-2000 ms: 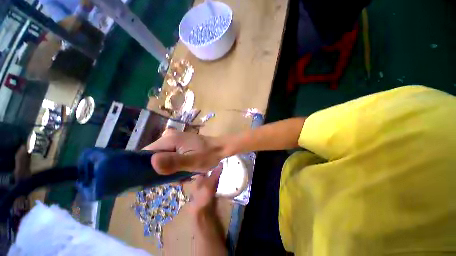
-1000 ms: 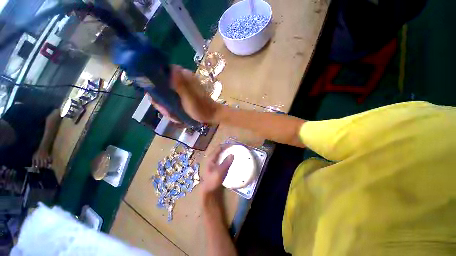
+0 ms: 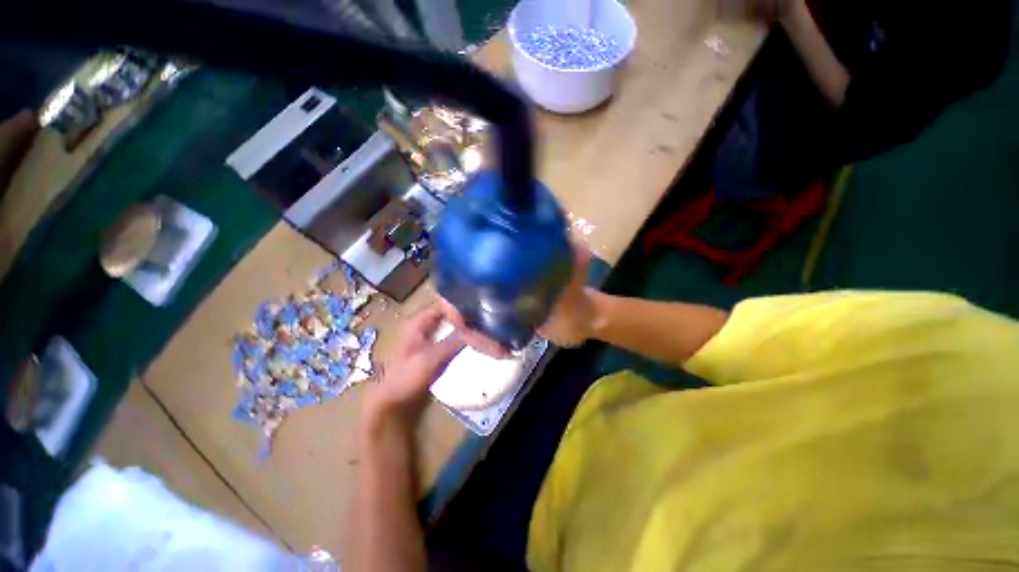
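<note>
A white round base (image 3: 478,380) lies on a square white tray (image 3: 486,425) at the bench edge. My right hand (image 3: 573,299) grips a blue electric screwdriver (image 3: 503,251), which stands over the base; its body hides most of the fingers and its tip. My left hand (image 3: 411,360) comes from below in the picture, its fingers around the near-left rim of the base, partly hidden by the screwdriver. A loose pile of blue, white and silvery bits (image 3: 300,355) lies left of my left hand.
A grey metal feeder (image 3: 358,207) stands beyond the screwdriver, with shiny ornate rings (image 3: 447,143) and a white parts bowl (image 3: 572,84) farther up. Square trays with round units (image 3: 173,248) sit on the green belt. A dark cable crosses above. Another person's arm (image 3: 813,50) shows upper right.
My right hand has brought the screwdriver from the feeder to over the white base. The left hand stays at the base. The view has shifted, and trays on the belt appear in different places.
</note>
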